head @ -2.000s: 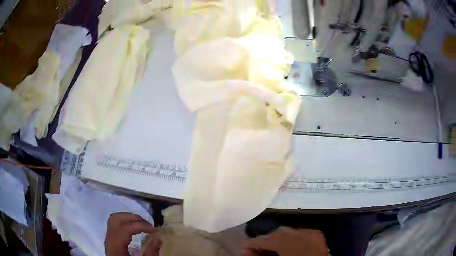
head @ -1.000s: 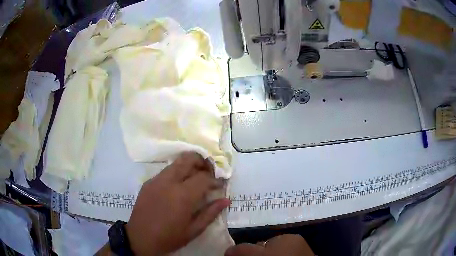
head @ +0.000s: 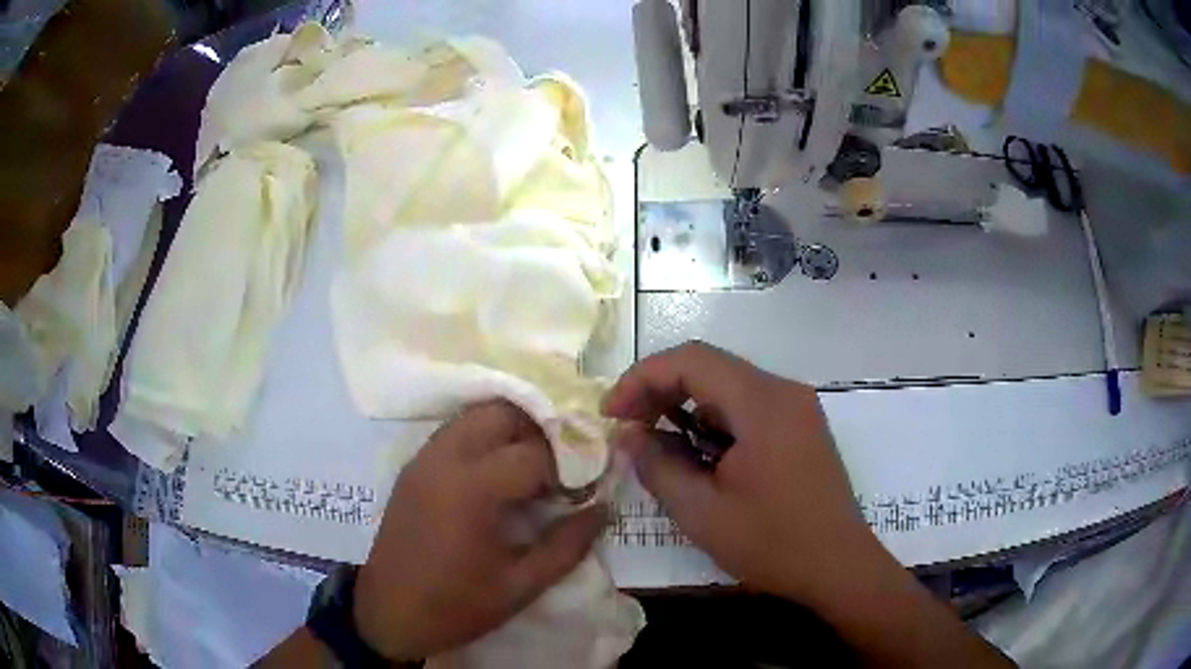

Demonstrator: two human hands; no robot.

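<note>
Cream garment pieces (head: 444,275) lie heaped on the table left of the machine bed, with part hanging over the front edge. My left hand (head: 490,529), with a dark wristband, grips the cloth near the table's front. My right hand (head: 738,471) is beside it, fingertips at the cloth's edge. A small black tool, likely thread snips (head: 699,431), shows in my right palm; its blades are hidden or too blurred to tell.
The sewing machine's needle plate (head: 686,244) is behind my hands. Black-handled scissors (head: 1041,170), a white pen (head: 1101,307) and paper tickets (head: 1166,353) lie at right. A folded cream bundle (head: 222,301) lies at left. The printed ruler (head: 1032,486) runs along the front edge.
My right hand has risen from the table's front edge to the cloth beside my left hand. My left hand stays on the cloth. Earlier, both hands were low at the front edge.
</note>
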